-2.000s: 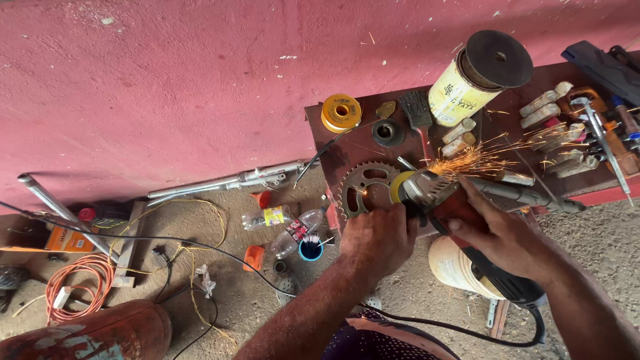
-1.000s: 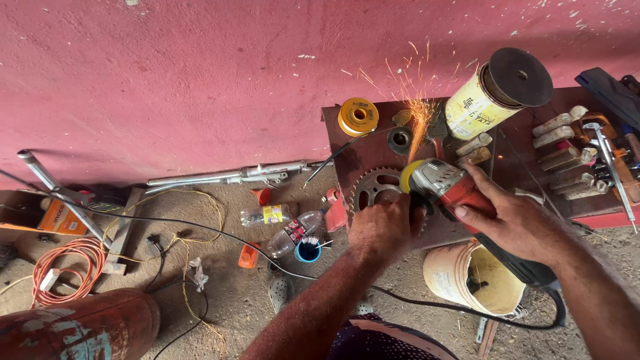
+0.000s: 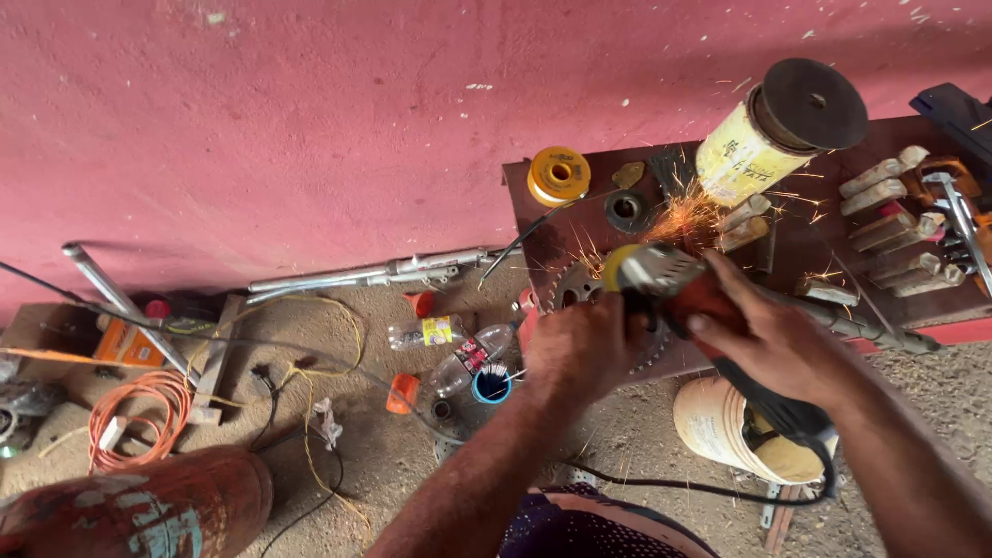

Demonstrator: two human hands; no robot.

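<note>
My right hand (image 3: 752, 333) is wrapped around the red body of an angle grinder (image 3: 709, 302), whose yellow disc lies over a toothed metal sprocket (image 3: 570, 287) on the dark red bench. Orange sparks spray from the disc toward the wooden pieces and the yellow can. My left hand (image 3: 585, 341) grips the grinder's side handle beside its head, just above the sprocket; the hand and the tool hide much of the sprocket. Exactly where the disc touches is blurred.
The bench (image 3: 814, 240) bears a yellow can (image 3: 744, 155), an orange spool (image 3: 558, 177), a black ring (image 3: 626, 211), wooden pieces (image 3: 876, 186) and a caliper (image 3: 961, 209). Below stand a white bucket (image 3: 705, 426), plastic bottles (image 3: 457, 372) and a red cylinder (image 3: 194, 504). The grinder's black cord (image 3: 682, 484) runs below.
The spark spray, pointing up toward the wall a second ago, now fans low across the bench toward the yellow can. The grinder's head has turned, with both hands still on the tool.
</note>
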